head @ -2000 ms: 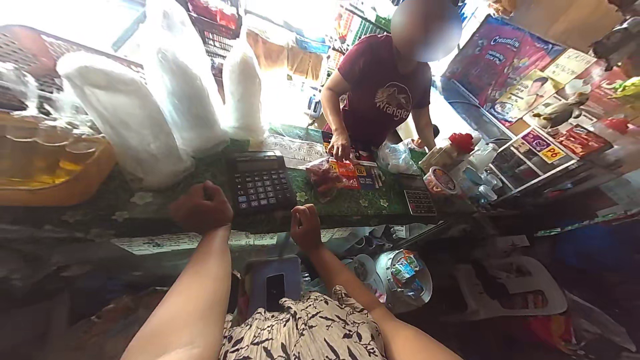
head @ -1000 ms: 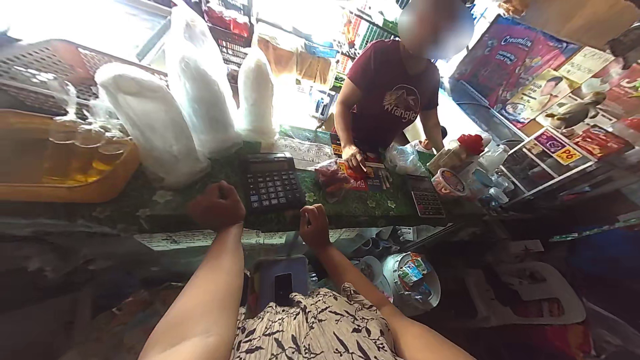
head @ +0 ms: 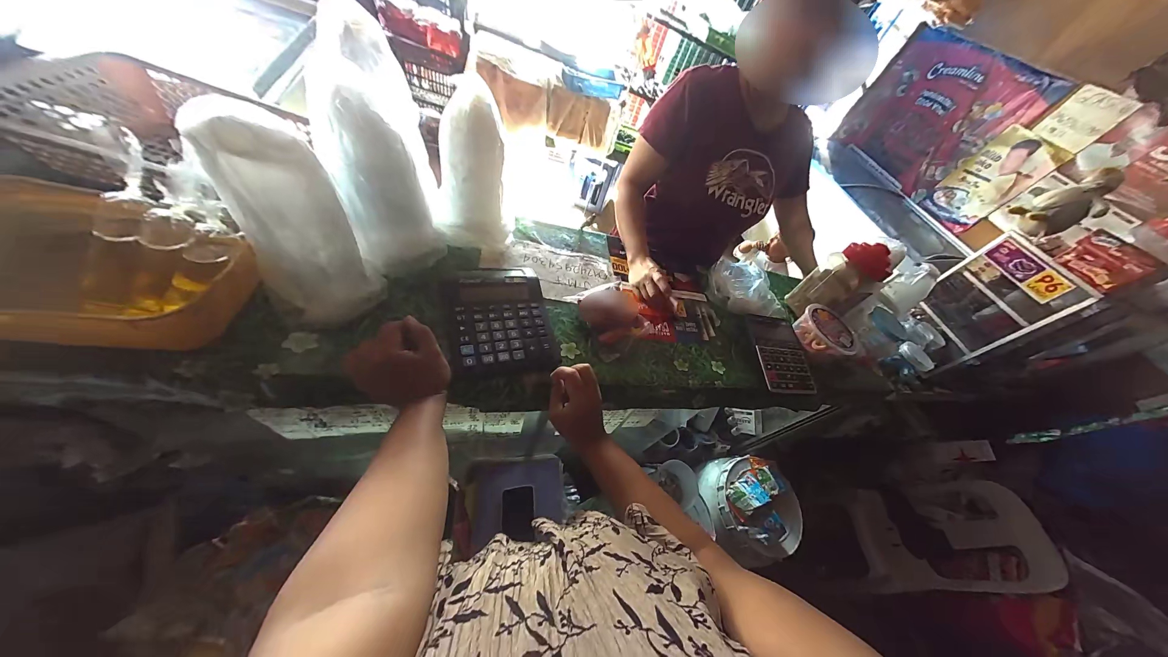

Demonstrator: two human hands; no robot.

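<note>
My left hand [head: 399, 362] is closed and rests on the green patterned counter [head: 301, 374], left of a large black desk calculator [head: 500, 324]. Nothing shows in it. Curled at the counter's front edge, right of that calculator, my right hand [head: 576, 403] also shows nothing in its fingers. Past it lie a clear plastic bag with reddish contents [head: 607, 310] and red and dark printed packets [head: 680, 319]. A person in a maroon T-shirt [head: 730, 173] stands across the counter with one hand on these packets. A second calculator [head: 780, 354] lies further right.
An orange tray [head: 219, 310] with bottles of yellow liquid stands at left, beside tall white plastic-wrapped bundles [head: 370, 146]. At right are a round tub [head: 824, 330] and a white-framed case [head: 1004, 292]. Below the counter are a white bucket [head: 789, 538] and a white plastic chair [head: 995, 511].
The view has shifted a little to the left since the first frame. Both my hands keep their closed pose beside the calculator. The other person's hand stays at the packets.
</note>
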